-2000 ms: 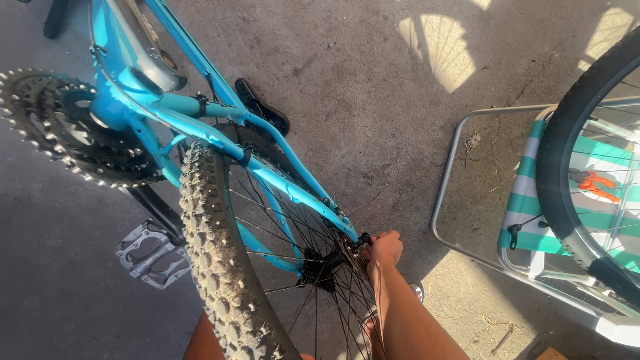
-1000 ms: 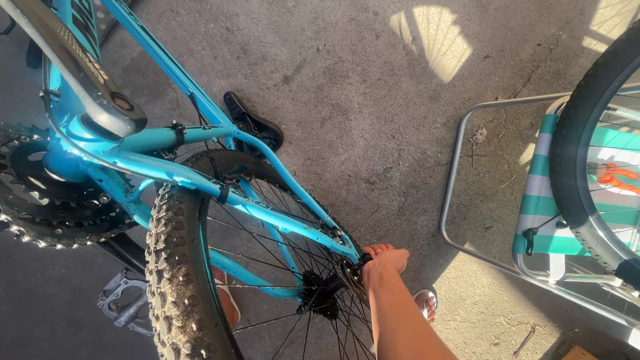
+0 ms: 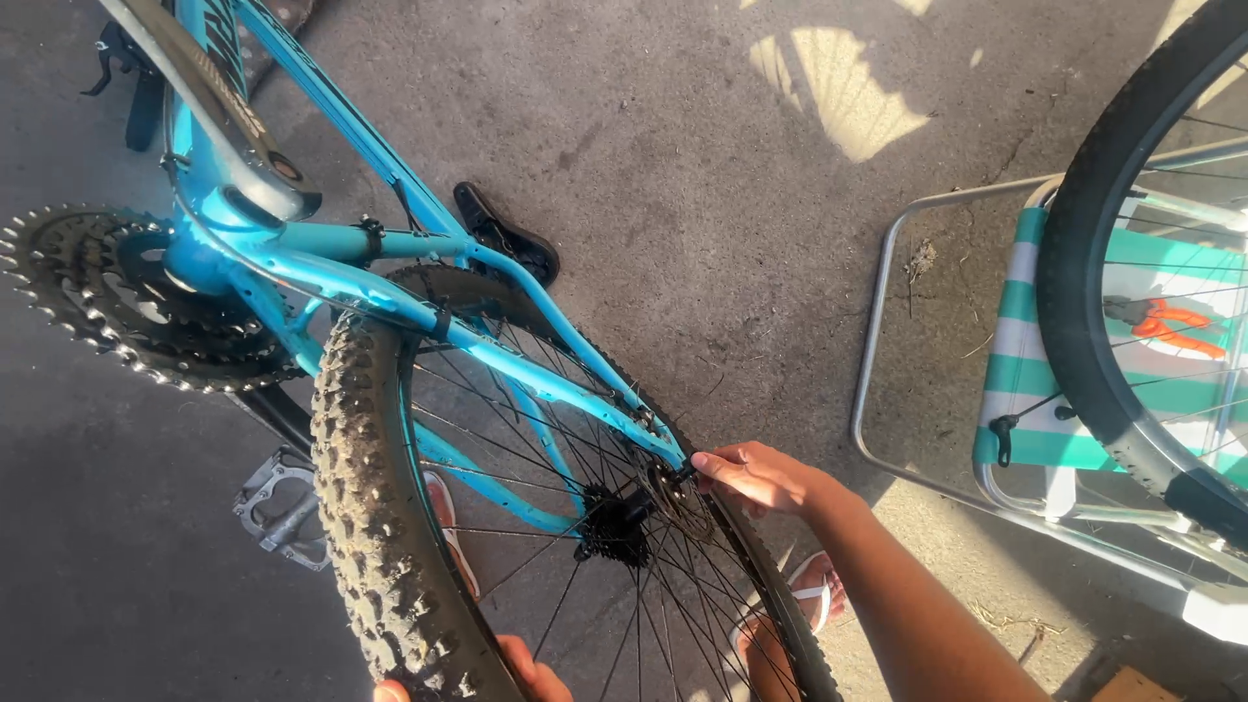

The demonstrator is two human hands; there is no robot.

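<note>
A blue bicycle frame (image 3: pixel 546 375) stands upside down, its rear wheel between the stays. The knobby rear tire (image 3: pixel 375 546) is caked with dried dirt. At the axle end beside the brake disc, the fingers of my right hand (image 3: pixel 760 478) close on a small black part (image 3: pixel 682 470), likely the quick-release lever. My left hand (image 3: pixel 526 673), partly cut off by the bottom edge, grips the tire, with fingers on both sides of it. The sprocket cassette (image 3: pixel 614 522) sits at the hub. At the left are the chainrings (image 3: pixel 136 292) and a metal pedal (image 3: pixel 283 512).
A folding chair with green and white striped fabric (image 3: pixel 1033 341) stands at right. Another wheel (image 3: pixel 1082 244) rests over it, and orange-handled pliers (image 3: pixel 1175 327) lie on the fabric. The black saddle (image 3: pixel 507 234) touches the concrete floor. My feet in white flip-flops (image 3: pixel 824 590) are below the wheel.
My left hand has come into view on the tire at the bottom; one second ago it was not visible. My right hand remains at the axle end.
</note>
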